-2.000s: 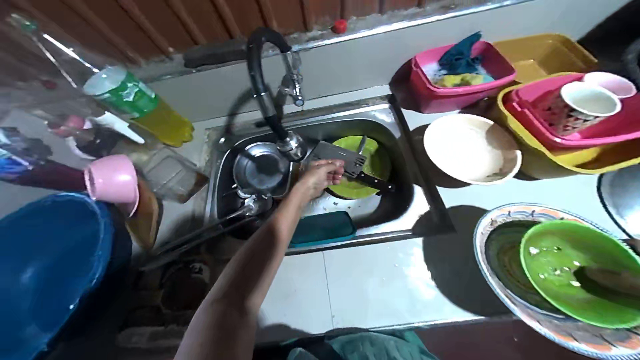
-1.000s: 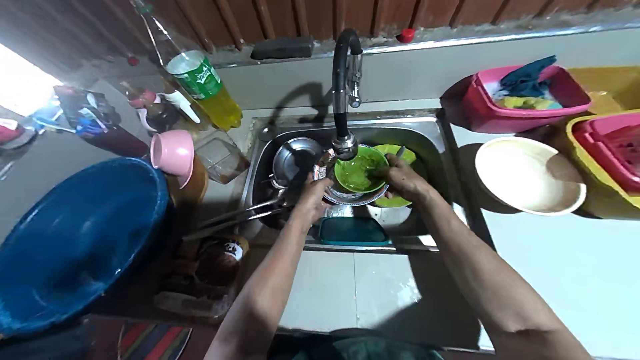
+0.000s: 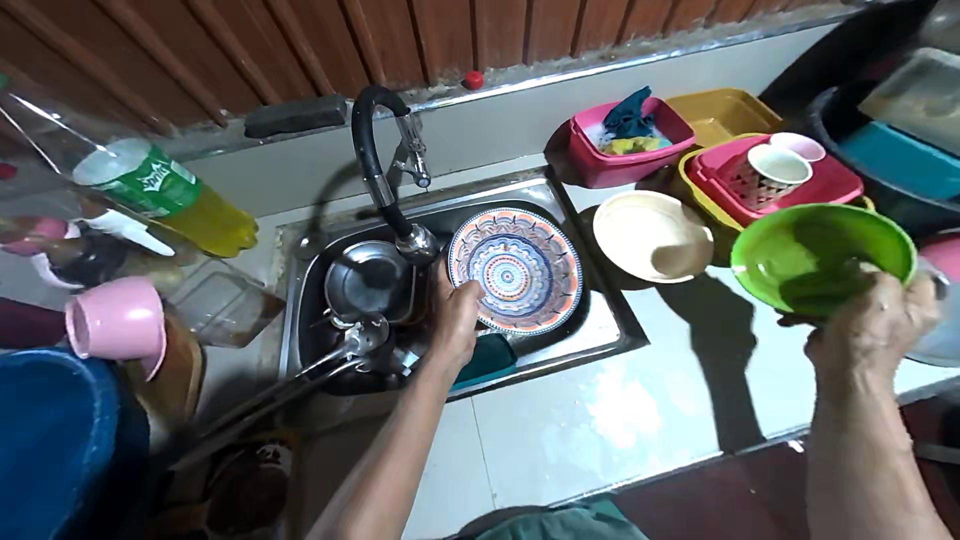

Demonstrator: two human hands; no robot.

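My left hand (image 3: 456,319) grips the left rim of a patterned plate (image 3: 516,271), tilted over the right part of the steel sink (image 3: 615,330). Out at the right, my right hand (image 3: 874,319) holds a green bowl (image 3: 817,251) by its near rim, above the counter. A metal pan (image 3: 369,281) lies in the sink's left part, with metal utensils (image 3: 364,337) beside it. The black faucet (image 3: 367,142) ends in a metal spray head (image 3: 417,244) just left of the plate. A teal tray (image 3: 487,361) sits at the sink's front, partly hidden.
Right of the sink stand a cream bowl (image 3: 637,225), a pink tub (image 3: 600,161) with cloths and sponge, and a red basin (image 3: 832,184) holding cups. At left are a soda bottle (image 3: 180,199), a clear container (image 3: 225,300), a pink cup (image 3: 116,319) and a blue basin (image 3: 52,420).
My right hand has moved from the sink out to the right with the green bowl. Both hands were together over the sink one second ago. The patterned plate now shows its whole face.
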